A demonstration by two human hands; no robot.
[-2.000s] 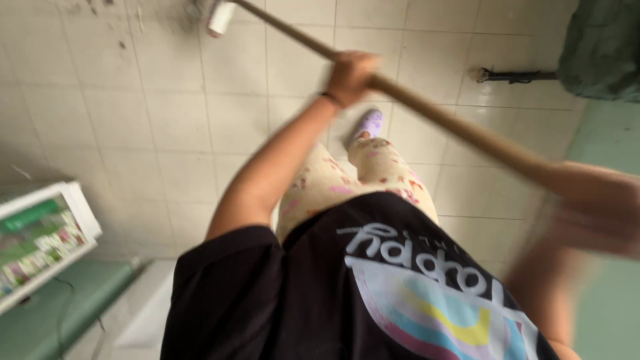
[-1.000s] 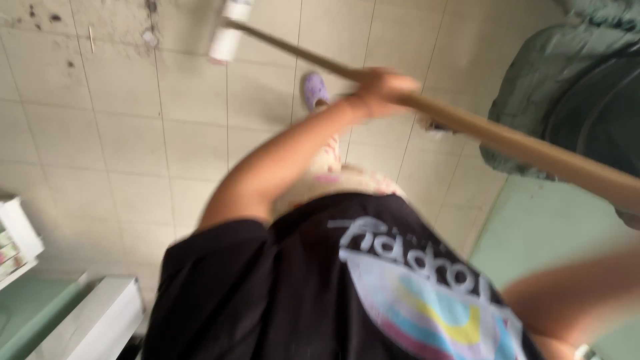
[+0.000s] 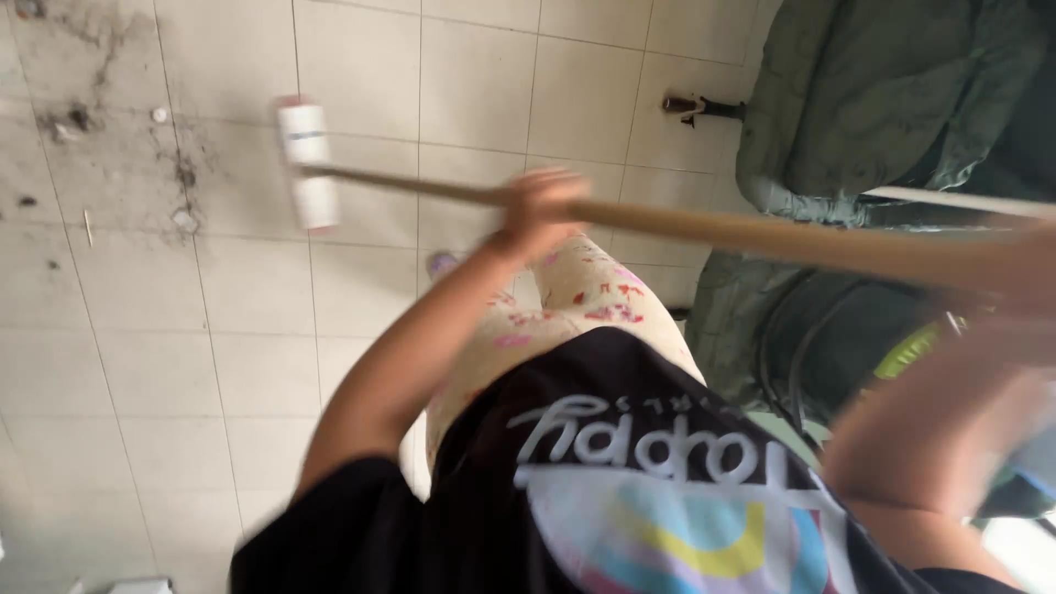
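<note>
A long wooden-handled broom or push brush runs across the view, its white head [image 3: 312,165] resting at or just above the tiled floor on the left. My left hand [image 3: 544,208] grips the middle of the wooden handle [image 3: 742,234]. Near the right edge, my right hand [image 3: 1011,264] is closed around the upper end of the handle, blurred by motion. Dark dirt and small bits of debris [image 3: 186,173] lie on the floor to the left of the white head, apart from it.
Chairs or bags under dark green covers [image 3: 874,107] stand at the right. A dark stick-like thing with a brown end [image 3: 681,105] juts from beneath them. Pale floor tiles [image 3: 256,289] spread to the left, with a white object [image 3: 140,586] at the bottom edge.
The view has shifted, bringing more of the green-covered things into sight. Both hands stay on the handle, which now lies closer to level across the view.
</note>
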